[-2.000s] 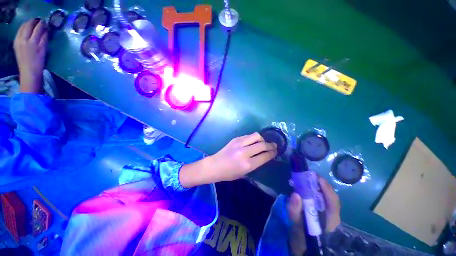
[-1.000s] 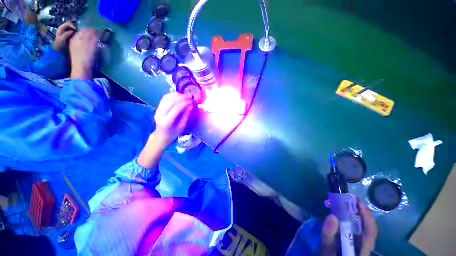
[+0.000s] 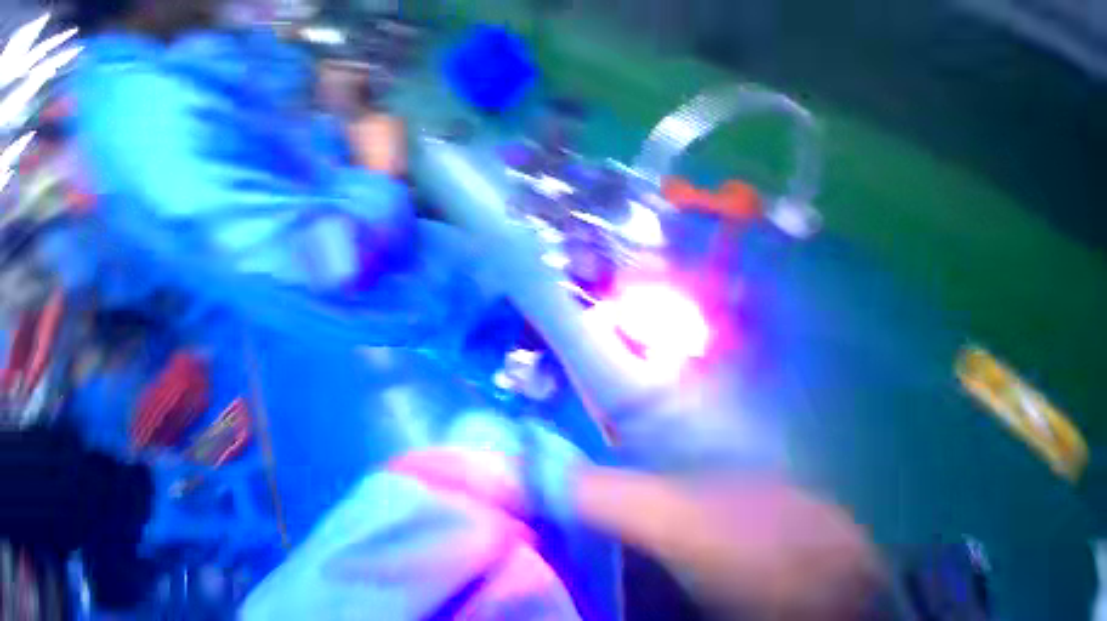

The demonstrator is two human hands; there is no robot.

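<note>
The frame is strongly blurred. My left hand (image 3: pixel 777 546) reaches over the near edge of the green bench (image 3: pixel 898 437) at the lower right; its fingers are too blurred to tell what they hold. A dark round unit (image 3: pixel 953 576) with shiny film shows just right of my left hand. My right hand and the driver are not in view. More dark round units (image 3: pixel 591 267) lie in a blurred cluster left of the bright pink-white lamp glow (image 3: pixel 662 330).
The silver gooseneck (image 3: pixel 741 103) arches over the orange-red frame (image 3: pixel 714 198). A yellow holder (image 3: pixel 1022 410) lies at the right. A blue bin (image 3: pixel 489 67) stands at the back. Another person's blue sleeve (image 3: pixel 243 182) and hand (image 3: pixel 379 143) are at the upper left. Red containers (image 3: pixel 172 400) are at lower left.
The view has swung left. My left hand has moved from the units beside the lamp to the lower right. My right hand and the driver have left the picture.
</note>
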